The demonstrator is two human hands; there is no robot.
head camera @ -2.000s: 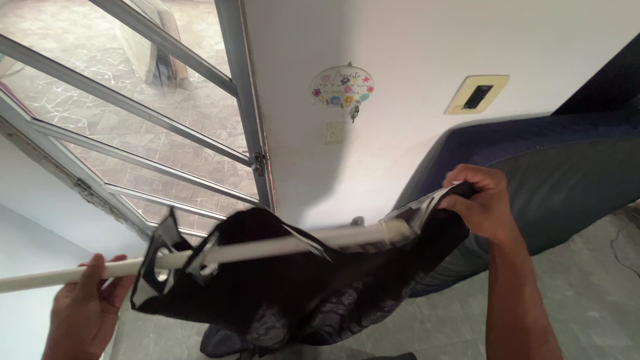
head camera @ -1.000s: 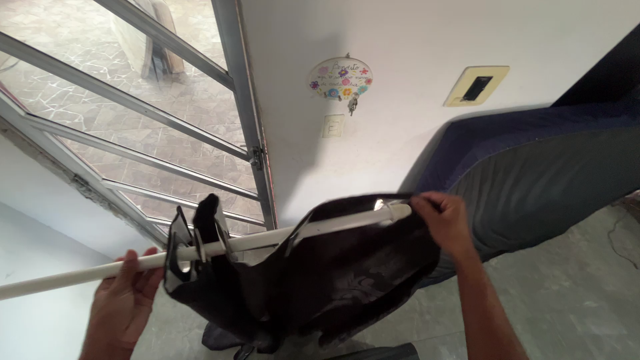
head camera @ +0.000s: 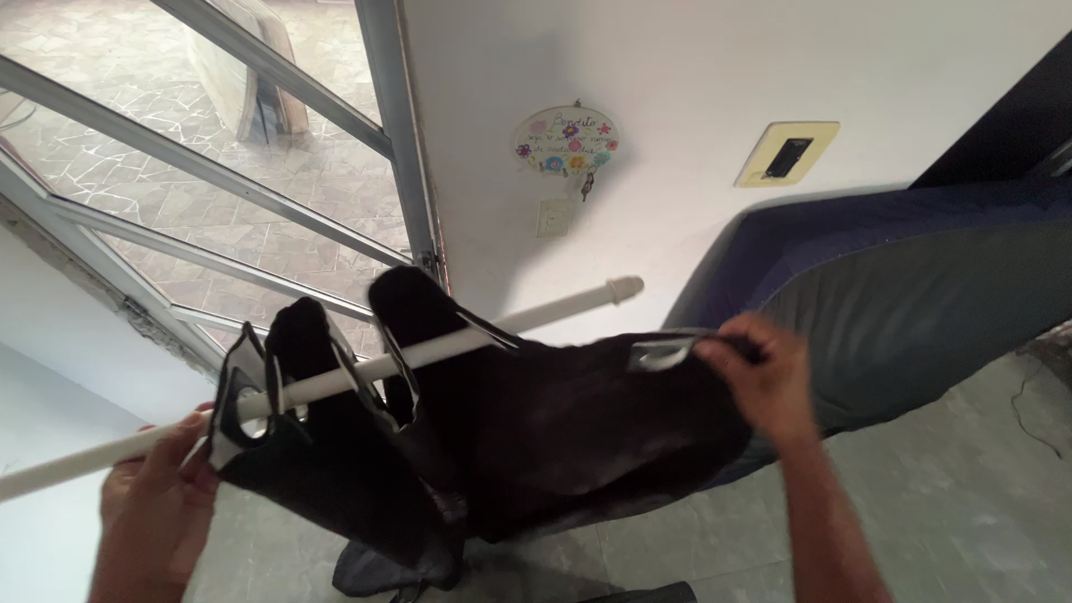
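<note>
My left hand (head camera: 163,486) grips a white curtain rod (head camera: 327,383) near the left, beside the first folds of a black grommet curtain (head camera: 586,419). The rod runs through several of the curtain's grommets, and its capped end sticks out freely past the cloth at the upper right. My right hand (head camera: 758,377) pinches the curtain's top edge, next to a grommet that is off the rod and below its end. The curtain's lower part hangs down toward the floor.
A metal-framed glass door (head camera: 293,201) stands at the left. On the wall are a floral plaque (head camera: 569,138) with keys, a socket plate (head camera: 553,218) and a switch plate (head camera: 787,155). A mattress or cushion in blue and grey fabric (head camera: 904,310) leans at the right.
The curtain has bunched into more folds along the rod near my left hand. The rod's capped end, earlier beside my right hand, now stands apart from it.
</note>
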